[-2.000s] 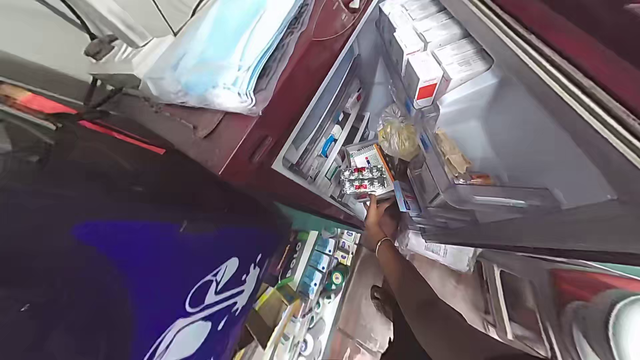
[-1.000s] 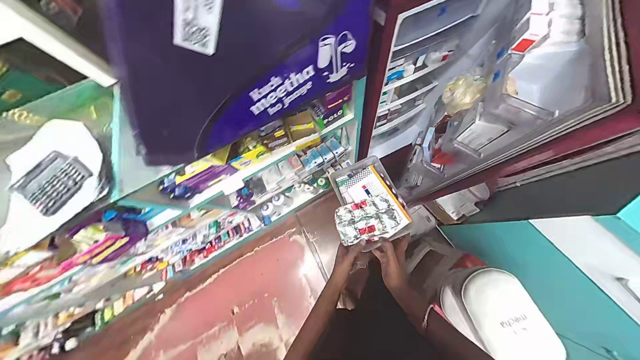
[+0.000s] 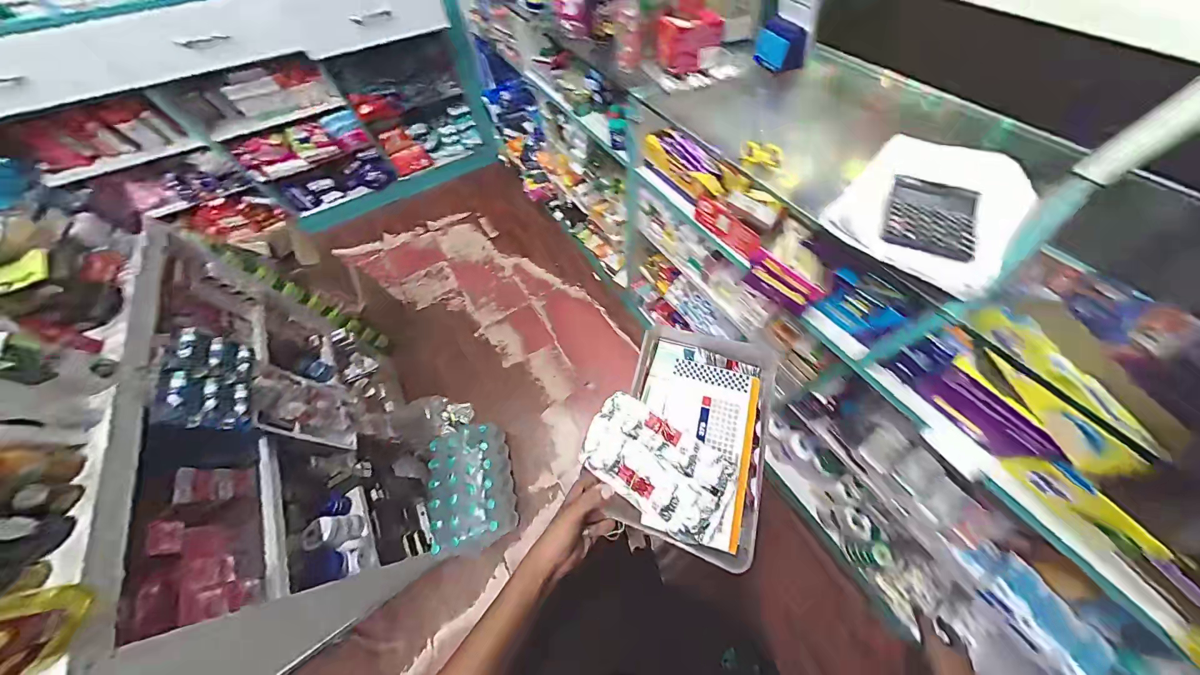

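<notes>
My left hand (image 3: pixel 583 514) grips the lower left edge of a shallow clear plastic tray (image 3: pixel 753 511), its thumb by the packets. In the tray lie printed sheets or a flat box (image 3: pixel 722 403) with an orange edge. A bundle of white and silver packets (image 3: pixel 656 469) with red marks rests on top, overhanging the tray's left side. My right hand (image 3: pixel 942 645) seems to show at the lower right edge, dark and blurred, away from the tray and near the low shelves; its fingers cannot be made out.
A glass counter (image 3: pixel 750 112) with stocked shelves runs along the right, a calculator (image 3: pixel 930 217) on a white cloth on top. Shrink-wrapped bottles (image 3: pixel 469 487) stand on the red floor (image 3: pixel 534 328) at left, beside a divided shelf unit (image 3: pixel 267 506). White drawers (image 3: pixel 216 37) are at the back.
The view has swung away from the open fridge to the shop aisle. One second ago both hands held the tray; now only my left hand is seen on it, my right hand apart from it.
</notes>
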